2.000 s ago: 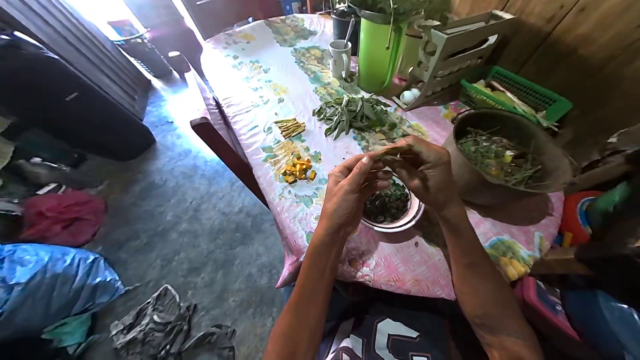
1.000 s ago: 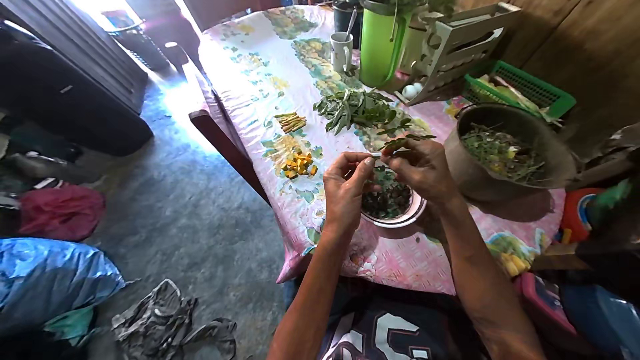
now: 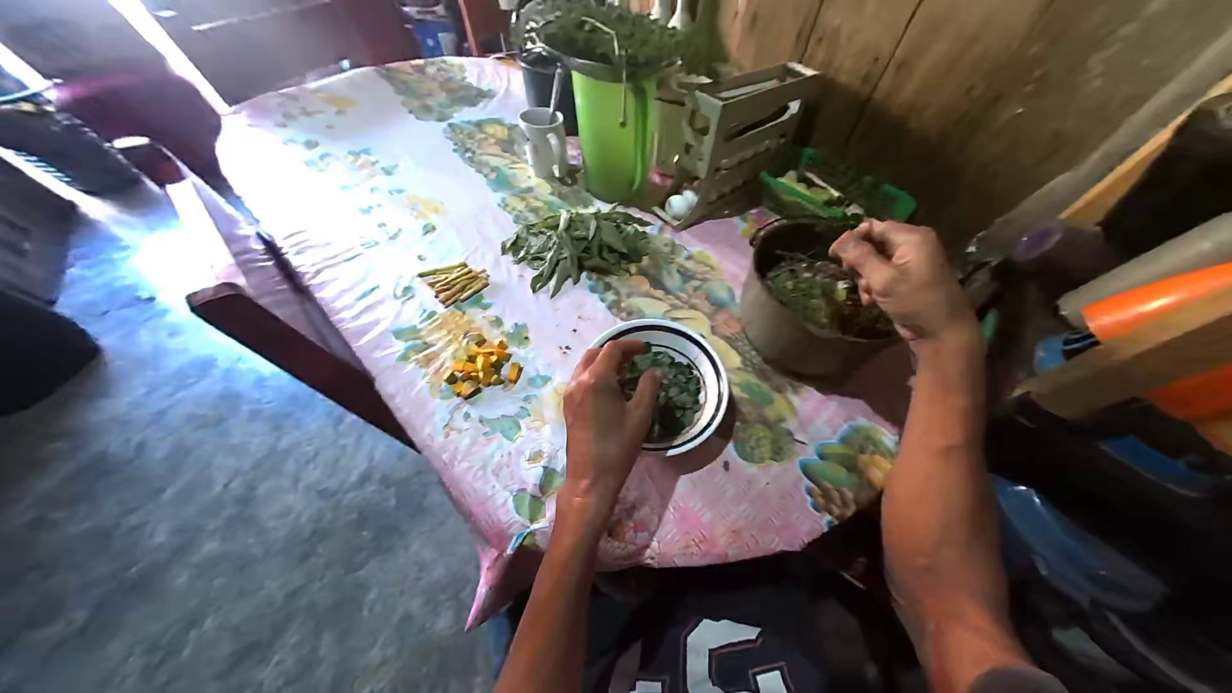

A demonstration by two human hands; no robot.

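My left hand (image 3: pixel 611 409) is at the near-left side of a white bowl with dark rim bands (image 3: pixel 714 371), its fingers over the torn green leaves (image 3: pixel 680 393) inside; whether it grips any is unclear. Raised above a large dull pot (image 3: pixel 770 337) at the right is my right hand (image 3: pixel 895 269), fingers drawn together; I cannot tell whether it holds something small. Stems and plant scraps (image 3: pixel 818 294) fill the pot. A pile of whole green leaves (image 3: pixel 577 245) lies behind the bowl. To the left are a bundle of cut stalks (image 3: pixel 455 283) and orange-yellow cubed pieces (image 3: pixel 479 367).
Toward the back stand a white mug (image 3: pixel 544 144), a green pitcher (image 3: pixel 611 135) and a slatted crate (image 3: pixel 746 125), with a white egg-like object (image 3: pixel 680 204) near its base. A green plastic basket (image 3: pixel 890 200) sits behind the pot. A dark wooden chair part (image 3: pixel 298 361) borders the table's left edge.
My hands, together over the bowl in both earlier frames, have parted. The right has moved right, over the pot; the left has lowered to the bowl. The view has shifted right.
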